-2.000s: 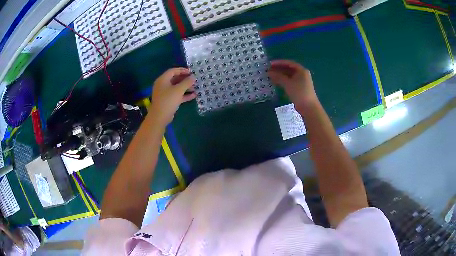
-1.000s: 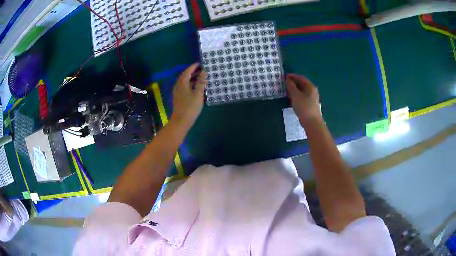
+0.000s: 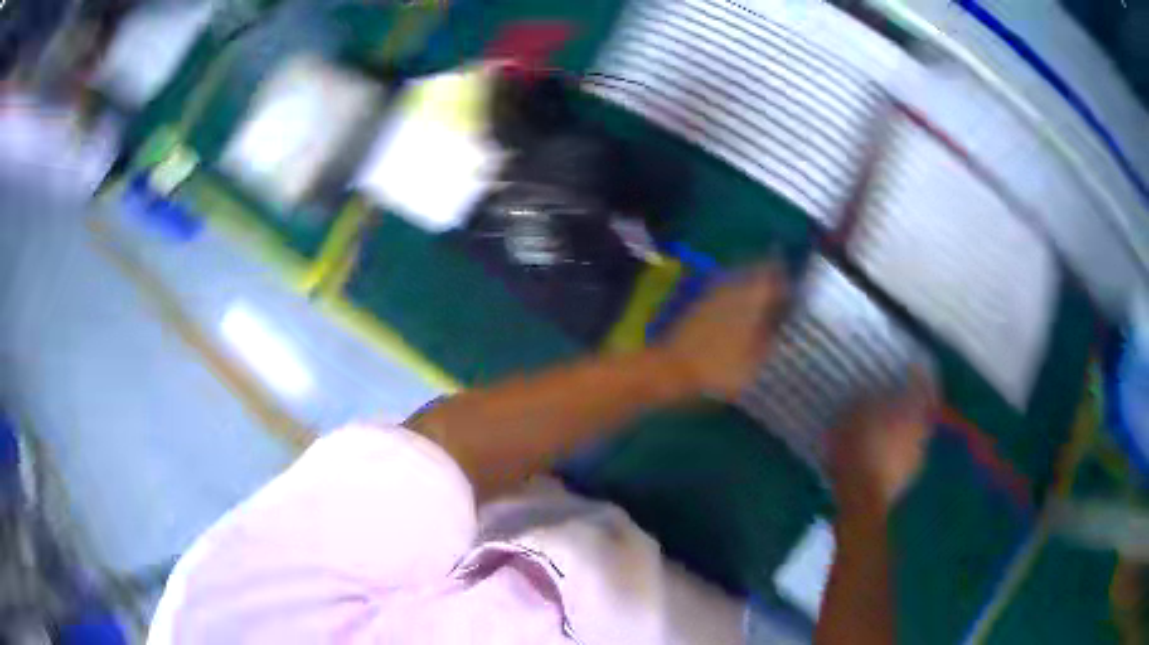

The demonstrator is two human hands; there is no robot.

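Observation:
The whole view is blurred. A blister tray of small round parts (image 3: 825, 359) is at the right of the view, over the green bench. My left hand (image 3: 731, 334) is at its left edge and my right hand (image 3: 882, 435) at its opposite edge, both holding it. The fingertips are smeared. The parts show only as grey streaks. A white label slip (image 3: 806, 570) lies beside my right forearm, partly hidden by it.
The black test fixture (image 3: 536, 233) stands left of my left hand. White parts trays with dark rows (image 3: 756, 95) lie behind; another (image 3: 958, 239) is at the right. White and yellow paper (image 3: 431, 151) and a pale box (image 3: 296, 132) are farther left. A person's pale sleeve (image 3: 51, 151) shows far left.
The view has swung left and tilted, so the tray and both hands now appear farther right and the fixture nearer the middle. Both hands are still at the tray's sides.

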